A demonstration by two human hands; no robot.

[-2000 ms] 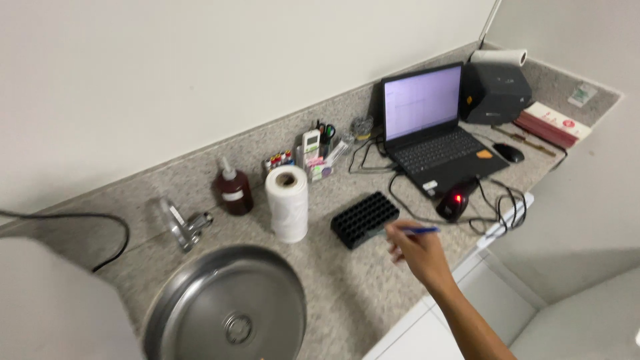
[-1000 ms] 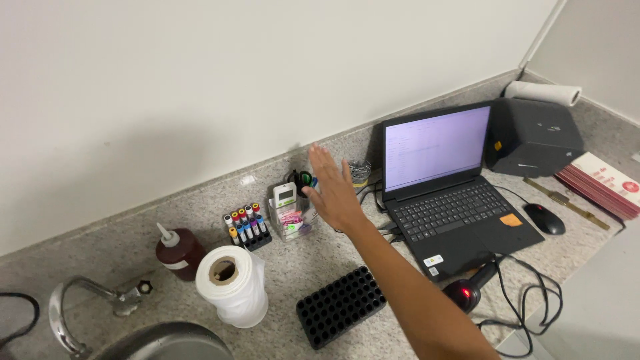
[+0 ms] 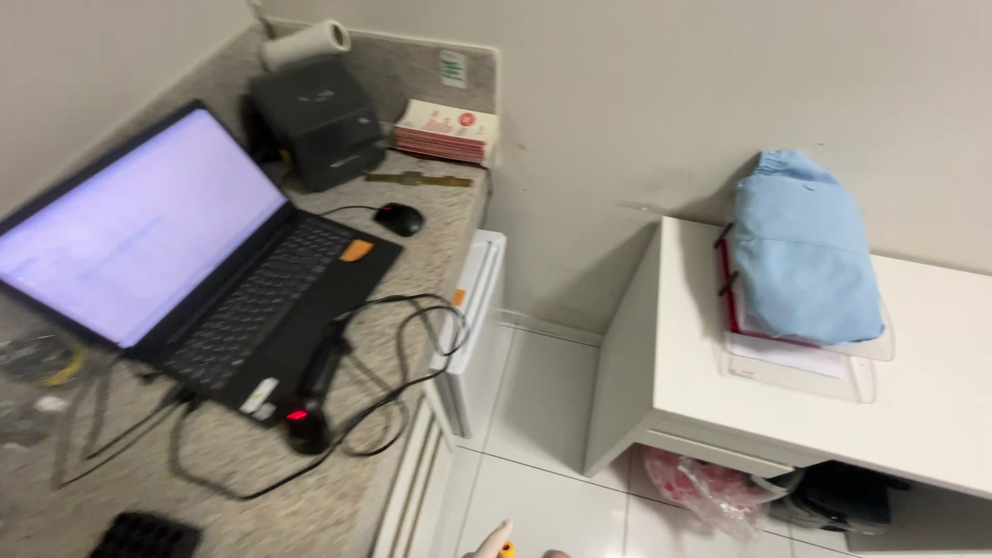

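Note:
At the bottom edge of the view a pale fingertip [image 3: 494, 539] shows beside a small yellow-orange object [image 3: 507, 550]; a second, darker fingertip [image 3: 556, 554] is just to its right. The rest of my hands is cut off, so which hand each belongs to and how firm any hold is cannot be told. The nearest things on the granite counter are a black handheld barcode scanner [image 3: 308, 422] with a red light, its coiled cable and an open laptop [image 3: 256, 310]. A black tube rack [image 3: 146, 536] is partly visible at lower left.
A mouse [image 3: 399, 219], a dark label printer [image 3: 318, 124] with a white roll [image 3: 306, 45] on top, and a stack of booklets [image 3: 446, 132] stand farther back. At right, a white desk [image 3: 697, 380] bears folded blue fabric [image 3: 806, 248] over clear folders; bags sit below.
The view has swung far to the right, to the desk. The hand that held a blue pen-like object, then reached toward the containers by the wall, is no longer over the counter.

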